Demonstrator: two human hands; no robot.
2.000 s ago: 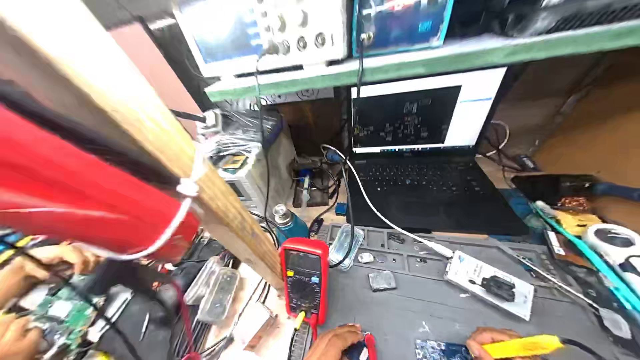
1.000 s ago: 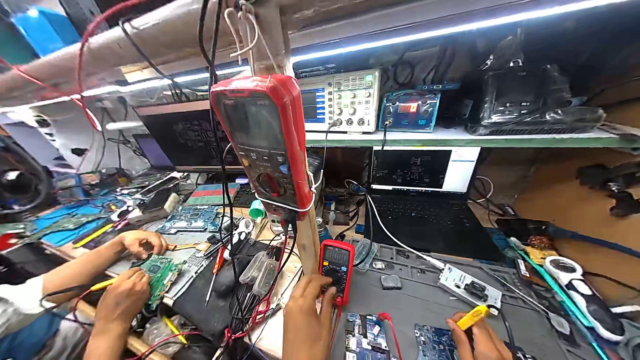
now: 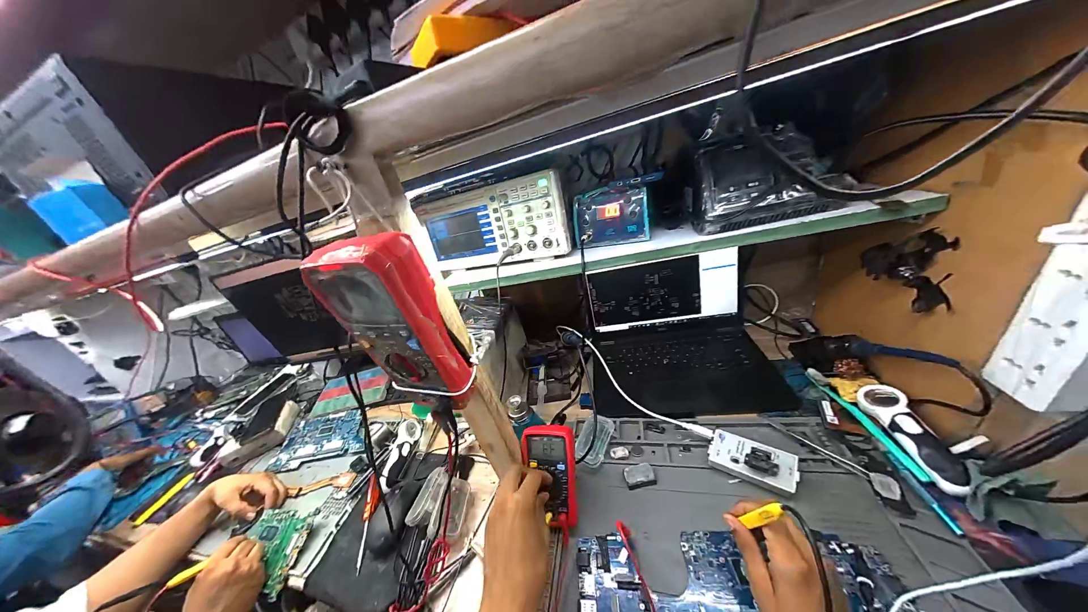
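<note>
My left hand is at the small red digital multimeter, its fingers on the dial side; whether it grips the meter is unclear. In my right hand is a yellow probe with a black cable, held above a blue circuit board. A red test lead lies across the board's left part. Behind the board, a white programmer-like box with a black socket rests on the grey mat. A larger red multimeter is tied to the wooden post.
An open laptop stands behind the mat, below a shelf carrying an oscilloscope. At left, another person's hands hold a green circuit board. Cables hang by the wooden post. A magnifier lies at right.
The view has swung widely. My left hand was by the red lead two seconds ago and is now at the small multimeter. The red lead now lies on the board.
</note>
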